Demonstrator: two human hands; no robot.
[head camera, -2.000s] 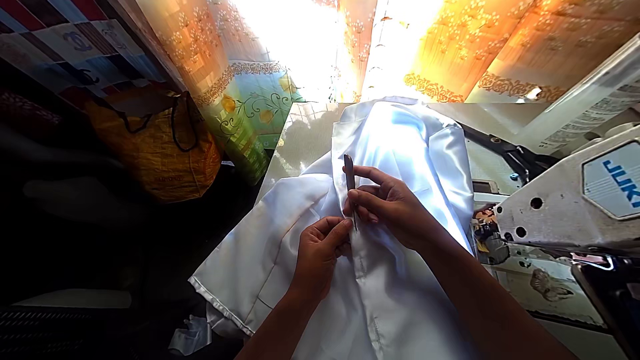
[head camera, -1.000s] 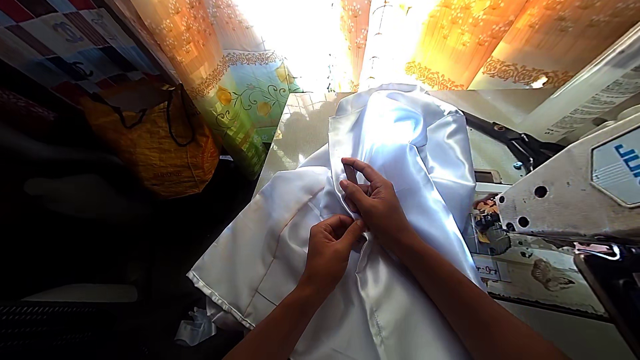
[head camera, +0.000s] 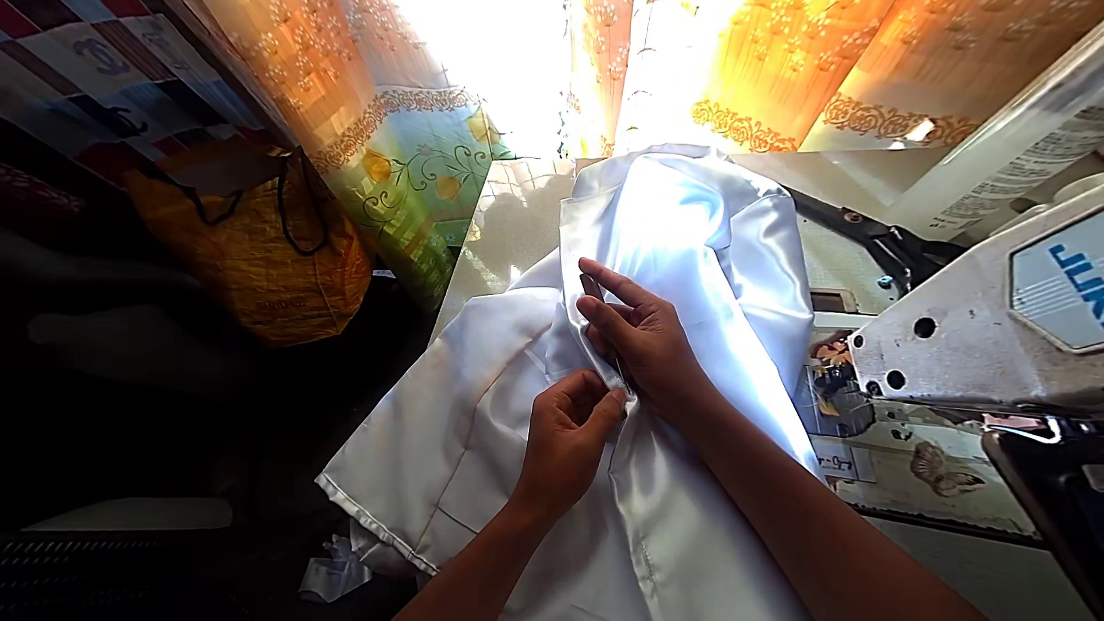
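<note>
White satin fabric (head camera: 535, 345) lies in folds over the table, with a stitched seam and a hemmed lower edge at left. My left hand (head camera: 573, 431) pinches a folded edge of it between thumb and fingertips, near the middle. Just above and to the right, my right hand (head camera: 642, 336) holds a small, slim metal tool (head camera: 592, 289), partly hidden by the fingers; it looks like thread snips or tweezers, I cannot tell which. Its lower tip points down at the fold beside my left fingertips.
A Juki sewing machine head (head camera: 975, 319) stands at right, with black-handled scissors (head camera: 871, 237) behind it. Bright curtains (head camera: 759, 78) hang beyond the table (head camera: 500, 216). An orange bag (head camera: 259, 250) sits at left. A dark phone-like object (head camera: 1044, 500) is at the right edge.
The metal tool, upright above the fabric two seconds ago, has turned within my right hand and is now mostly covered by it. My left hand still pinches the fabric.
</note>
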